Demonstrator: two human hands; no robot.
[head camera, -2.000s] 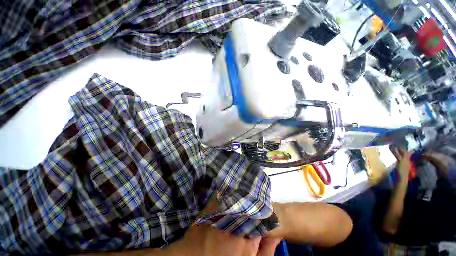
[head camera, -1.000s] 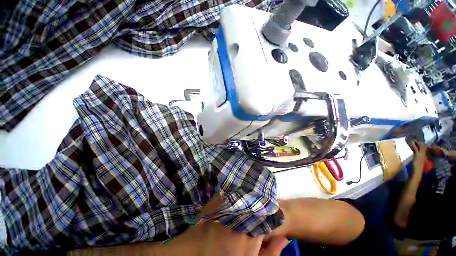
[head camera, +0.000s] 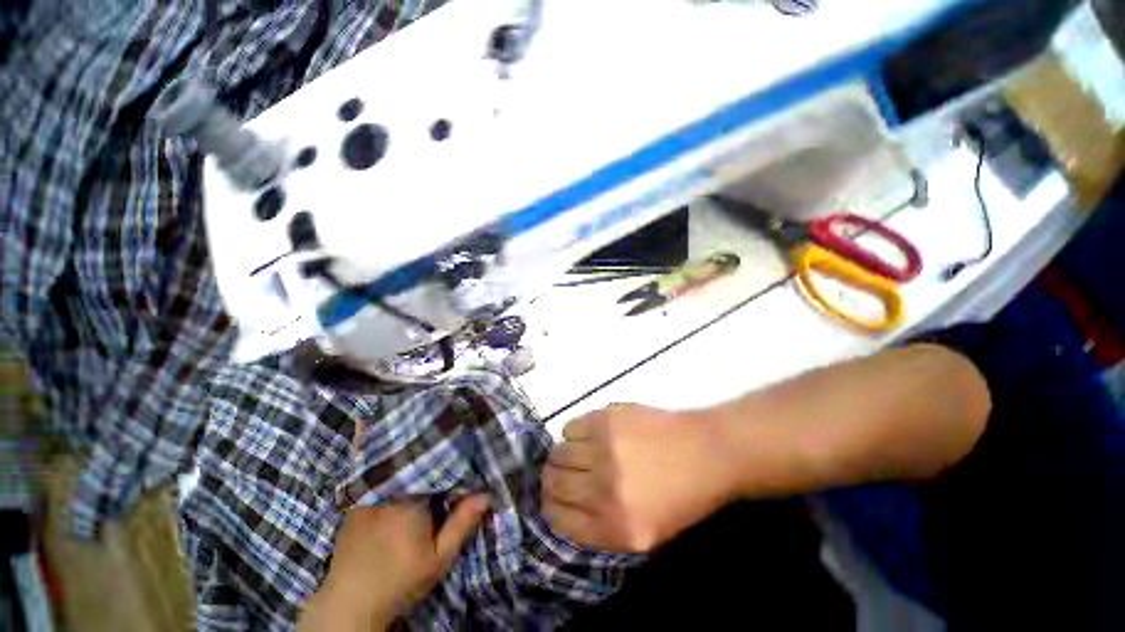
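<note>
A plaid shirt piece (head camera: 432, 432), dark and white checked, lies in front of the sewing machine (head camera: 407, 210), with its top edge by the needle area. The needle area is blurred and partly hidden by the machine head. My left hand (head camera: 392, 549) is on the cloth, thumb apart, with cloth at its fingers. My right hand (head camera: 629, 475) is curled on the cloth's right side, fingers bent into it and fingertips partly hidden.
Scissors (head camera: 851, 278) with red and yellow handles and small thread snips (head camera: 679, 284) lie under the machine arm, near a dark flat rectangle (head camera: 635, 243). A plaid heap (head camera: 111, 222) lies behind and left of the machine. A thin black cable (head camera: 983, 204) lies at right.
The view has swung right and closer over the machine, bringing scissors and snips into full view. My hands, earlier close together at the bottom edge, are now apart on the cloth beside the needle area.
</note>
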